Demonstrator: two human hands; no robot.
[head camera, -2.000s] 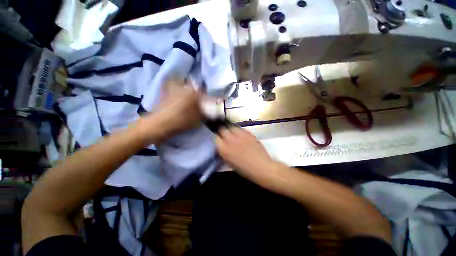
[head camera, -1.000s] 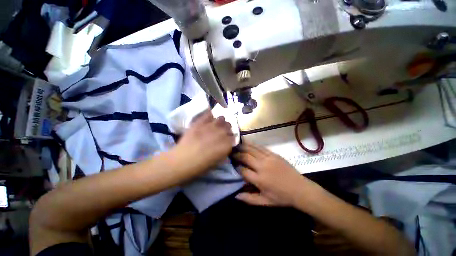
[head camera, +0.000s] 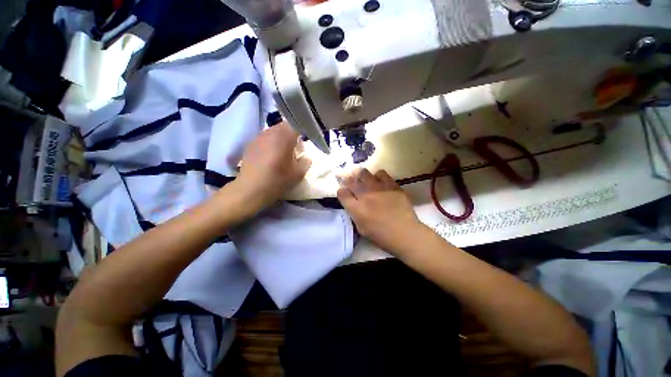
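Note:
The light grey-blue cloth with navy strips (head camera: 184, 140) lies spread left of the needle, and one part of it hangs over the front table edge. A small white piece (head camera: 318, 168) lies at the presser foot (head camera: 340, 143), brightly lit. My left hand (head camera: 276, 162) is on the cloth just left of the foot, its fingers curled at the white piece. My right hand (head camera: 377, 206) rests with bent fingers at the white piece's right side, just below the foot. Whether its fingertips pinch the cloth or only press it cannot be told. The needle is lost in glare.
Red-handled scissors (head camera: 471, 166) lie on the machine bed under the white sewing machine arm (head camera: 412, 59). White cloth (head camera: 99, 70) and a labelled box (head camera: 53, 166) are at the left. Grey-blue pieces (head camera: 622, 294) hang below the table at the right.
My left hand has moved up and left, and my right hand up towards the foot. The cloth's lower part now lies spread in front. The view has shifted slightly.

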